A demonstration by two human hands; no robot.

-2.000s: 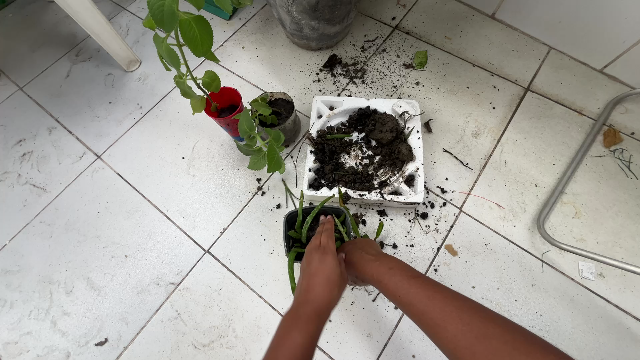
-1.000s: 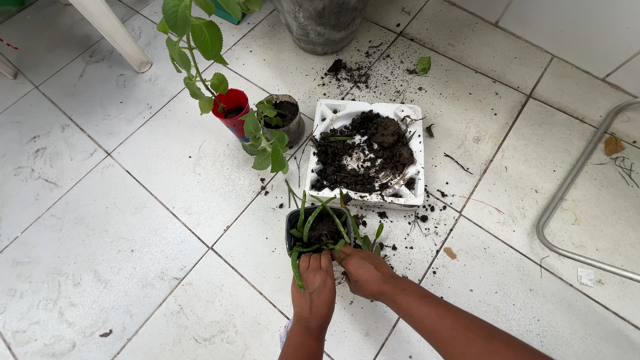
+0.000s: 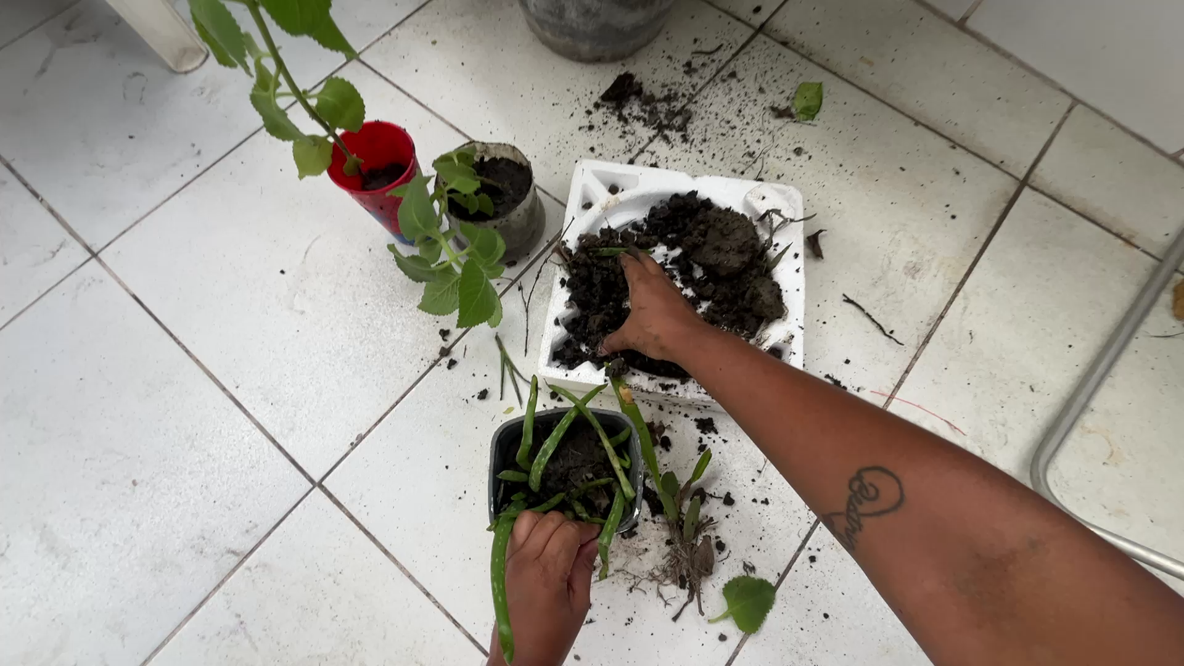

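My left hand (image 3: 548, 578) is at the near rim of a dark square plastic pot (image 3: 499, 462), its fingers curled at the base of spotted green succulent leaves (image 3: 555, 439); whether it grips a stem is hard to tell. My right hand (image 3: 652, 310) reaches into dark soil (image 3: 592, 287) lying in a white polystyrene tray (image 3: 791, 277), thumb and fingers spread, fingertips in the soil. A clump of roots (image 3: 689, 564) with green leaves lies on the floor right of the pot.
A red cup (image 3: 381, 157) and a grey pot (image 3: 523, 208), both with leafy plants, stand left of the tray. A large grey container (image 3: 597, 28), a white furniture leg (image 3: 162, 32) and a metal tube frame (image 3: 1091, 393) border the area. Loose leaves (image 3: 747, 603) and soil lie on the tiles.
My right hand has moved from the dark pot up to the soil in the tray. My left hand stays at the pot's near rim. The roots on the floor are now uncovered.
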